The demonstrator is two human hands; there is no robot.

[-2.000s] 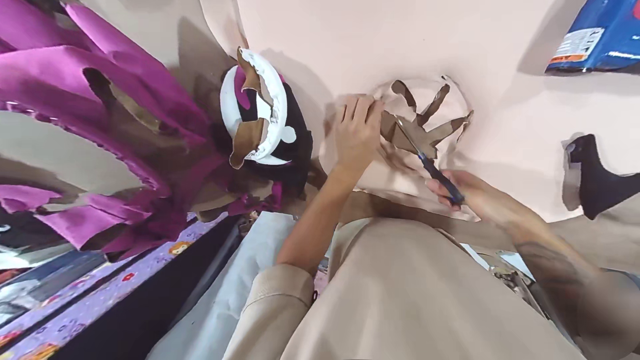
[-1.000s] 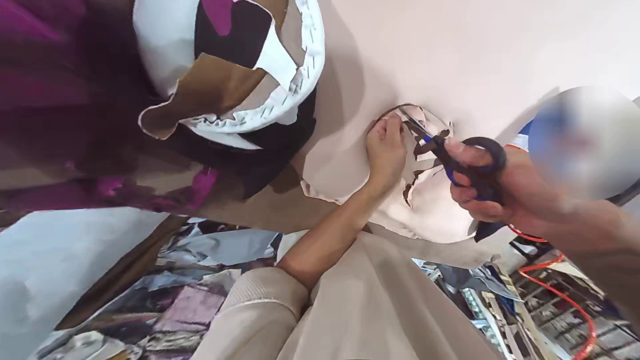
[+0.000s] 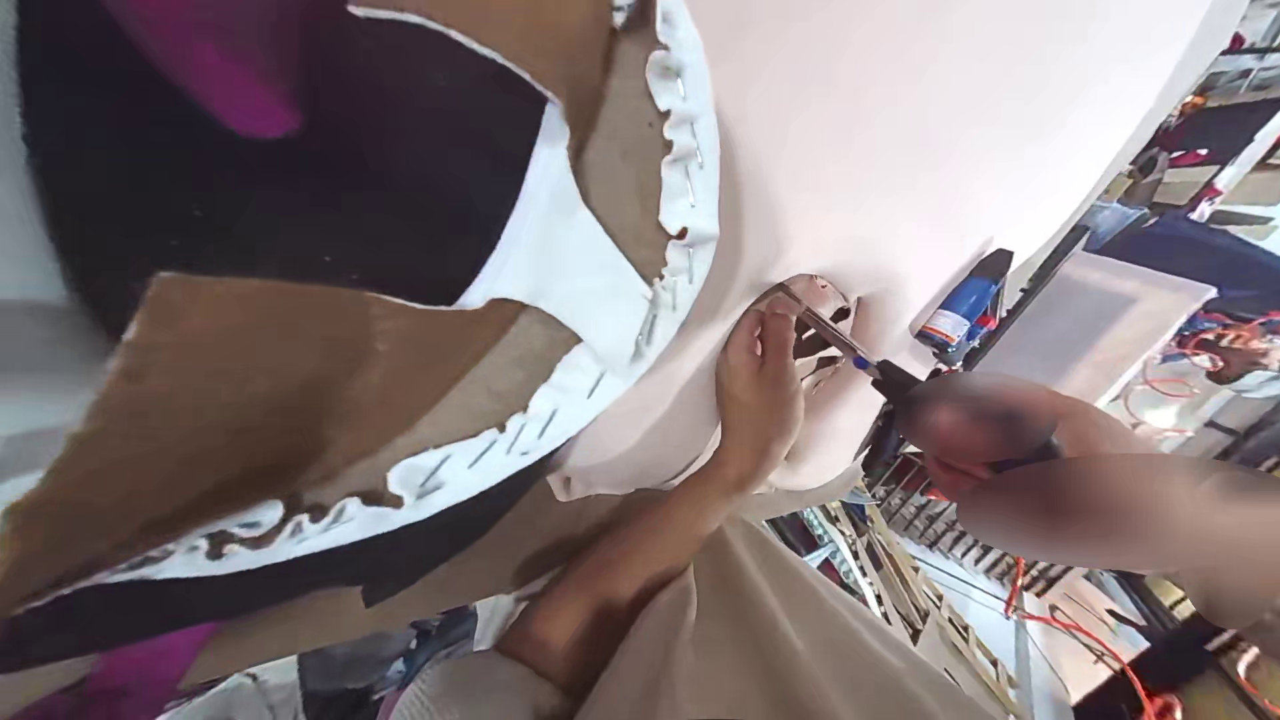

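My left hand (image 3: 760, 400) pinches the edge of a pale pink fabric piece (image 3: 825, 440) that has a rounded, cut-out end. My right hand (image 3: 985, 430), partly blurred, is closed around the dark handles of scissors (image 3: 835, 335). Their metal blades reach up and left to the fingertips of my left hand. Brown strips show under and beside the blades. Large at the left is a curved form with a white gathered fabric edge (image 3: 690, 180) fixed by a row of staples, with a brown panel (image 3: 250, 390) inside it.
A blue electric or air tool (image 3: 960, 310) lies on the pale pink sheet (image 3: 900, 130) near its right edge. A red hose (image 3: 1090, 640) runs at the lower right, beside slatted parts (image 3: 900, 590). Magenta fabric (image 3: 150, 660) shows at the lower left.
The view has shifted much closer to the stapled form. My left hand stays at the fabric piece, and the scissors remain in my right hand with their blades beside it.
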